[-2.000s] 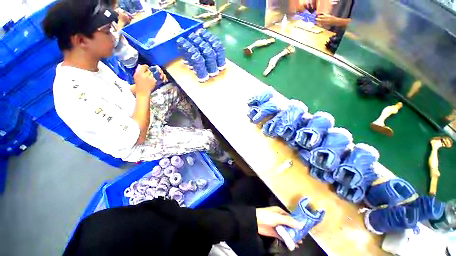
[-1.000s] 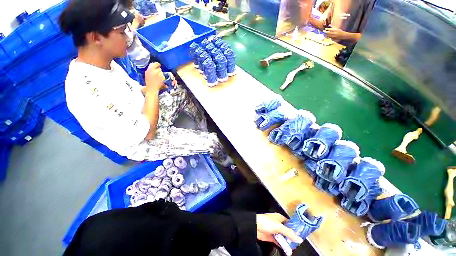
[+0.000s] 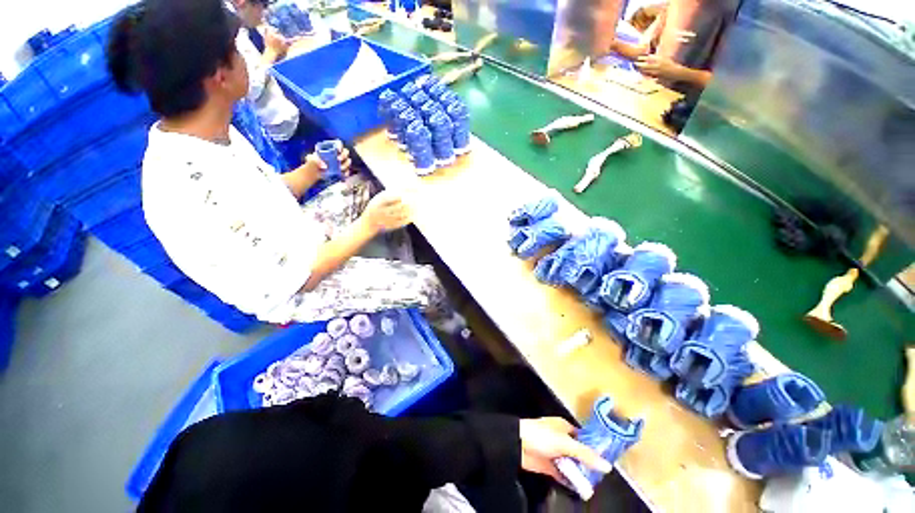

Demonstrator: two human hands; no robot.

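Observation:
My left hand (image 3: 560, 447) is at the bottom centre, at the bench's near edge, with a black sleeve behind it. It holds a blue denim-look piece (image 3: 608, 433) with its squarish mouth facing up and right and its pale base low by my fingers. My right hand is not in view. Rows of similar blue pieces (image 3: 657, 319) lie along the bench (image 3: 502, 232), mouths towards me. Darker blue pieces (image 3: 778, 447) lie at the right end beside a crumpled white cloth (image 3: 838, 489). A small pale tube (image 3: 576, 342) lies on the bench.
A blue bin (image 3: 433, 373) of pale rings (image 3: 319, 363) stands at lower left. A seated person (image 3: 226, 205) holds a blue piece. Beyond are standing blue pieces (image 3: 429, 125) and another blue bin (image 3: 351, 112). Tan curved parts (image 3: 608, 160) lie on the green belt (image 3: 692, 215).
The neighbour's hands have moved apart, one now reaching to the bench edge. The view has shifted slightly. My left hand still holds the blue piece in nearly the same place.

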